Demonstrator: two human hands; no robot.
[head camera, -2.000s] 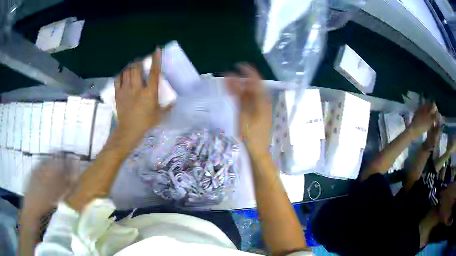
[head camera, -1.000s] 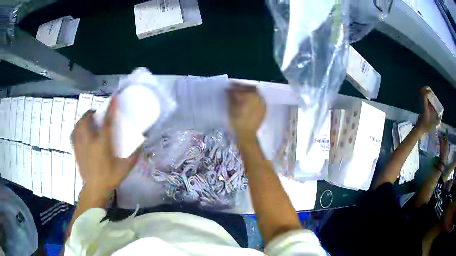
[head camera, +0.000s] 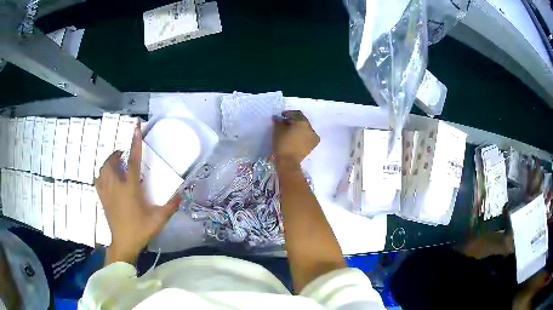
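Observation:
My left hand (head camera: 130, 200) grips an open white retail box (head camera: 159, 175) at the left of the work sheet (head camera: 321, 121). A smooth white rounded inner tray (head camera: 174, 144) shows at the box's far right side. My right hand (head camera: 293, 140) is curled at the near right corner of a thin white leaflet pile (head camera: 250, 115) and seems to pinch its edge; the fingertips are partly hidden. A heap of coiled white-grey cables (head camera: 245, 209) lies in clear plastic between my forearms.
Packed boxes (head camera: 57, 148) stand in tight rows at left. Box stacks (head camera: 433, 175) stand at right. A clear plastic bag (head camera: 394, 60) hangs over the dark green belt (head camera: 273, 51), which carries several boxes (head camera: 173, 25). At far right, another person's hand holds a box (head camera: 529, 239).
Since the first frame, my left hand has moved left with the box, and the tray now shows beside it. My right hand has moved slightly left to the leaflets. The belt boxes have shifted.

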